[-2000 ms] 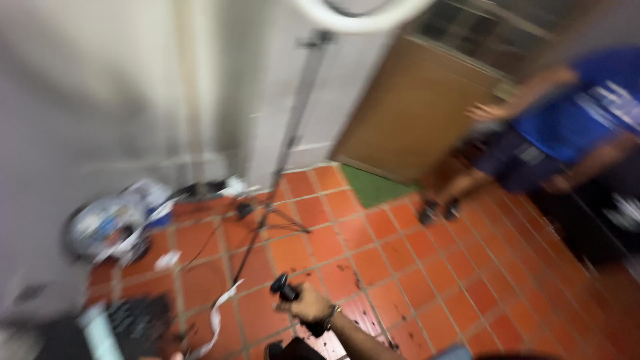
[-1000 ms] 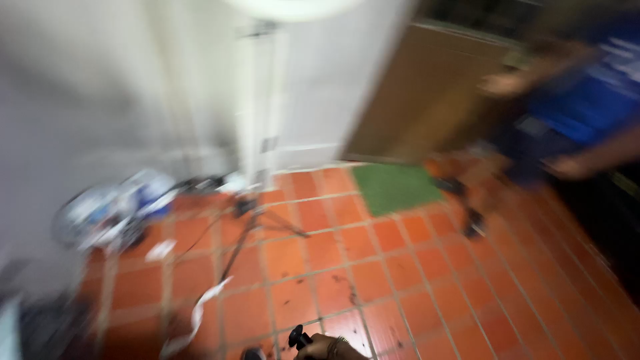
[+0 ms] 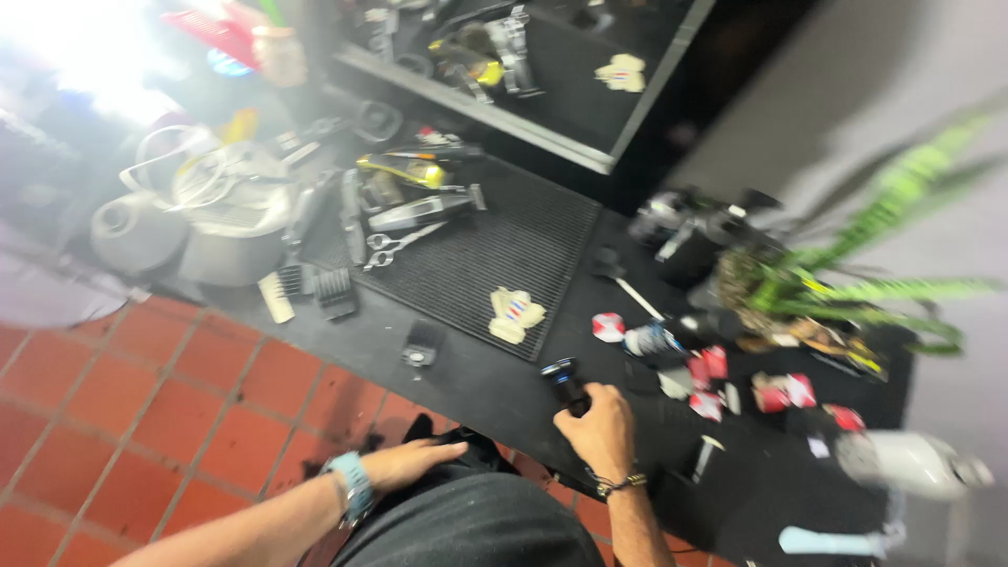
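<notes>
My right hand [image 3: 602, 425] is closed around a black electric shaver or clipper [image 3: 565, 384], its head pointing up and left over the black counter [image 3: 488, 394]. My left hand [image 3: 409, 465], with a light blue watch at the wrist, rests by my dark clothing, fingers extended; whether it holds anything is unclear. On the ribbed black mat [image 3: 504, 236] lie a silver hair trimmer [image 3: 421, 211], a yellow trimmer [image 3: 405, 169], a pair of scissors [image 3: 398, 246] and a cream barber emblem [image 3: 516, 315]. Clipper guards [image 3: 335, 291] sit near the counter's front edge, beside a pale comb [image 3: 276, 298].
A framed mirror [image 3: 488, 114] stands behind the mat. At right are a potted snake plant [image 3: 764, 291], a dark bottle [image 3: 654, 339], red-and-white items [image 3: 709, 378] and a white spray bottle [image 3: 906, 465]. Clear plastic containers [image 3: 236, 228] crowd the left. Orange floor tiles [image 3: 205, 402] lie below.
The view has swung from the floor, tripod and a person in blue to the counter. The black device remains in my right hand, now over the counter.
</notes>
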